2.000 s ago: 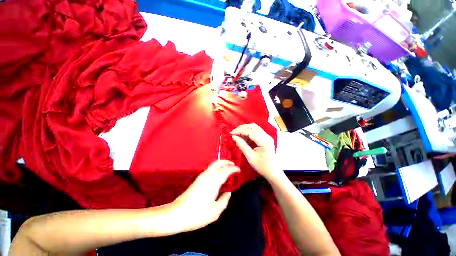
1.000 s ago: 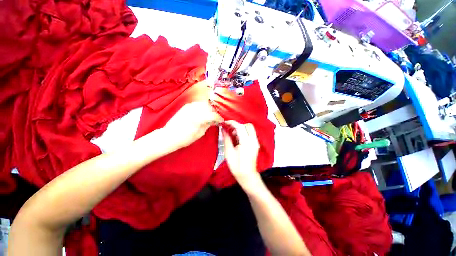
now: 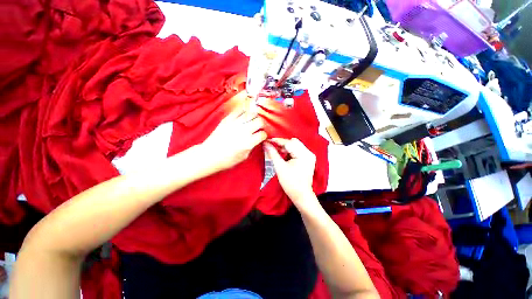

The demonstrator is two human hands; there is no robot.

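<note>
Red cloth panels (image 3: 204,204) lie on the white table below the needle area and hang over the lap. My left hand (image 3: 236,137) rests on the cloth just below the presser foot (image 3: 280,89), fingers at the cloth edge. My right hand (image 3: 294,163) pinches the red cloth edge, its fingertips close to my left fingertips. A puckered seam (image 3: 216,89) shows left of the needle. The white sewing machine (image 3: 338,58) stands above the hands. The needle tip cannot be made out.
A large red heap (image 3: 76,105) covers the left of the table. Another red heap (image 3: 414,251) lies at lower right. A black plate (image 3: 348,117) is against the machine. Green cloth (image 3: 395,163) and a green-handled tool (image 3: 441,166) are at right. A purple basket (image 3: 440,26) stands behind.
Compared with two seconds ago, my left hand has moved up towards the needle and the left cloth has shifted over the lap. In the last second both hands have stayed close together at the edge.
</note>
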